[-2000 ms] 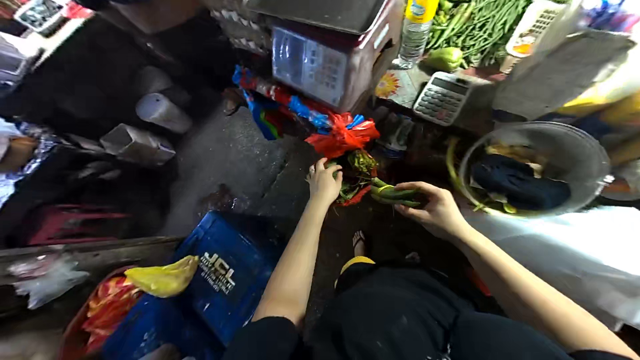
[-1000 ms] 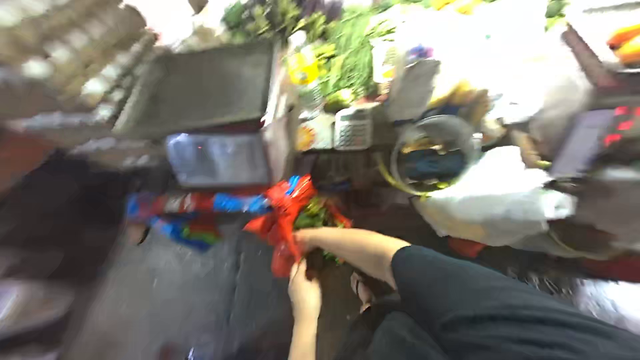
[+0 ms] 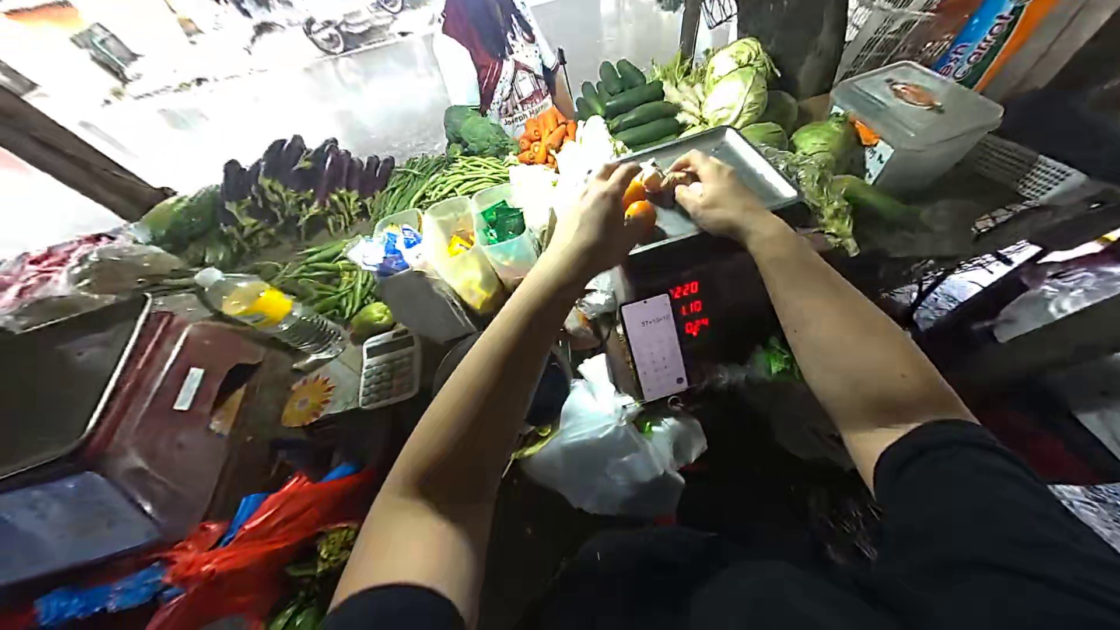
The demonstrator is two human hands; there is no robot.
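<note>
Both my hands reach over the metal tray of a weighing scale [image 3: 744,166] with a red lit display. My left hand [image 3: 604,214] is at the tray's left side, against orange tomatoes [image 3: 640,212]; whether it grips one is hidden. My right hand [image 3: 713,194] has its fingers bent around the thin end of a pale bulb, perhaps garlic or onion [image 3: 652,177], near the tomatoes. Below the tray a smartphone [image 3: 656,346] leans against the scale's front. A knotted white plastic bag [image 3: 612,442] hangs under it.
Eggplants [image 3: 302,179], green beans [image 3: 464,179], carrots [image 3: 547,136], cucumbers [image 3: 639,105] and cabbages [image 3: 735,87] lie behind. A water bottle [image 3: 271,311] and calculator [image 3: 389,367] are at left, above red plastic bags [image 3: 271,534]. A lidded plastic container [image 3: 914,122] stands at right.
The view has swung far to the right. My hands have gone from the red plastic bags and greens to the scale tray. The green vegetable held in my right hand two seconds ago is out of it.
</note>
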